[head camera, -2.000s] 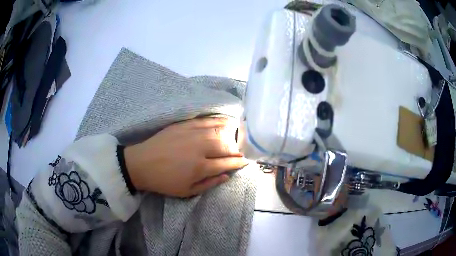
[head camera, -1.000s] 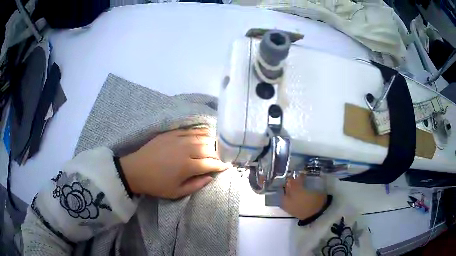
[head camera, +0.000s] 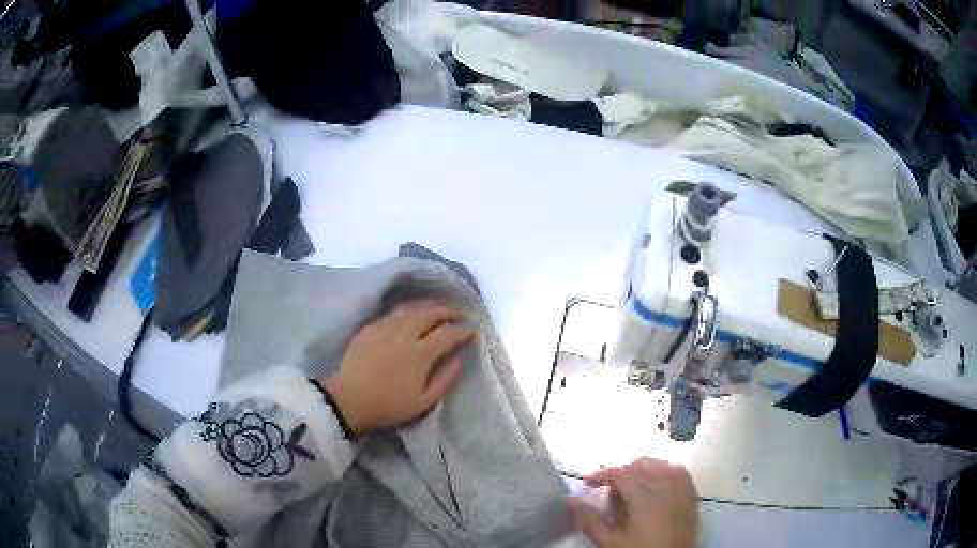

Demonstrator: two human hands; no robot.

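The light-grey ribbed fabric panel (head camera: 289, 310) lies on the white table left of the sewing machine head (head camera: 696, 278), apart from the needle area. A dark grey piece (head camera: 441, 262) shows at its upper edge. My left hand (head camera: 402, 364) lies on the panel with fingers bent; whether it grips the fabric cannot be told. My right hand (head camera: 643, 505) is below the presser foot (head camera: 682, 412), with thumb and finger at the panel's lower right edge, pinching it. The lit needle plate shows with no fabric under the foot.
Dark grey cut pieces (head camera: 220, 214) are stacked at the left. Cream fabric (head camera: 803, 166) lies in a white trough behind the machine. A black band (head camera: 852, 332) and cardboard (head camera: 798, 303) are on the machine arm. Small snips (head camera: 911, 503) lie at the far right.
The view has pulled back and shows more of the table. The panel and my left hand have moved away from the needle to the left. My right hand has come from behind the head to the panel's edge.
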